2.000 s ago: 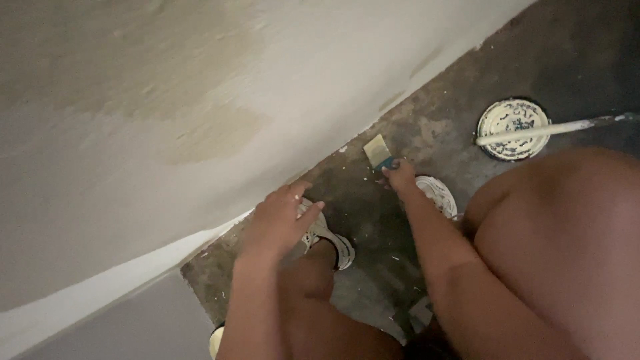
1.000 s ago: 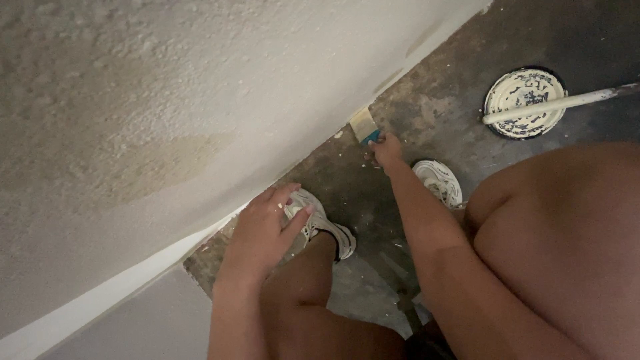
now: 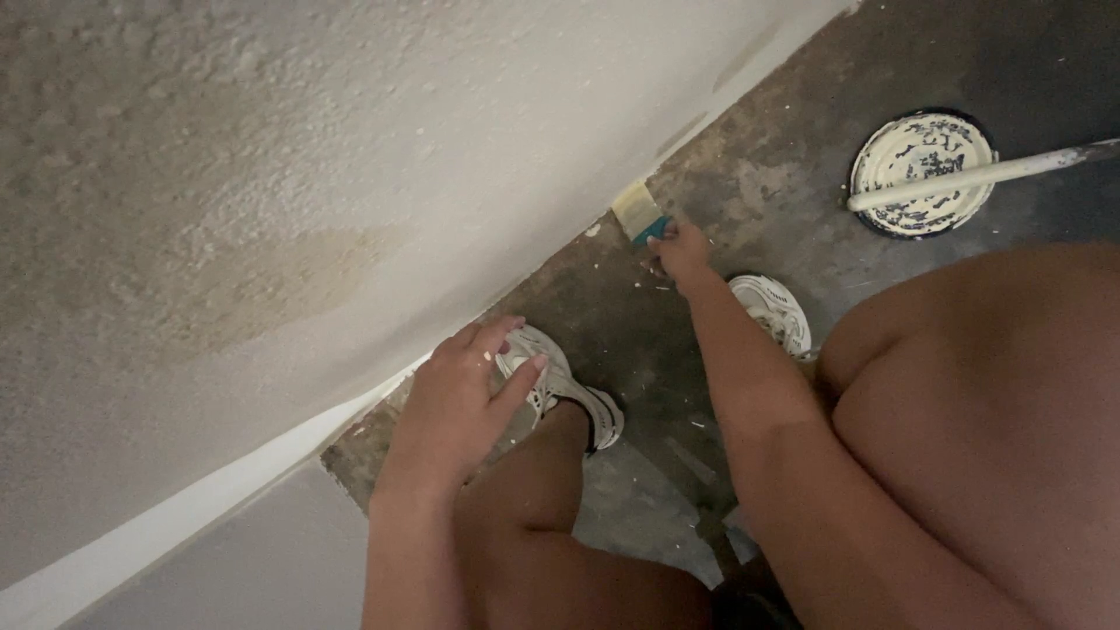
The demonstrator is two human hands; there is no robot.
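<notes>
My right hand [image 3: 681,249] grips a flat paintbrush [image 3: 639,208] by its blue part, with pale paint over the bristle end. The bristle tip meets the bottom edge of the textured wall [image 3: 490,157], where wall and floor join. Nothing is held in my left hand [image 3: 459,385]; its fingers are apart and bent, near the foot of the wall and over the toe of one white sneaker. Whether its fingertips touch the wall, I cannot tell. Pale paint spots mark a finger.
A round paint-covered lid or container [image 3: 927,140] sits on the dark, stained floor [image 3: 612,306] at right, a paint-smeared stick [image 3: 971,179] lying across it. White sneakers [image 3: 774,311] are on my feet. A white strip [image 3: 210,507] runs along the lower left, beside a grey surface [image 3: 254,560].
My right hand has moved the brush from over the floor to the wall's bottom edge. My left hand stays near the wall with its fingers apart.
</notes>
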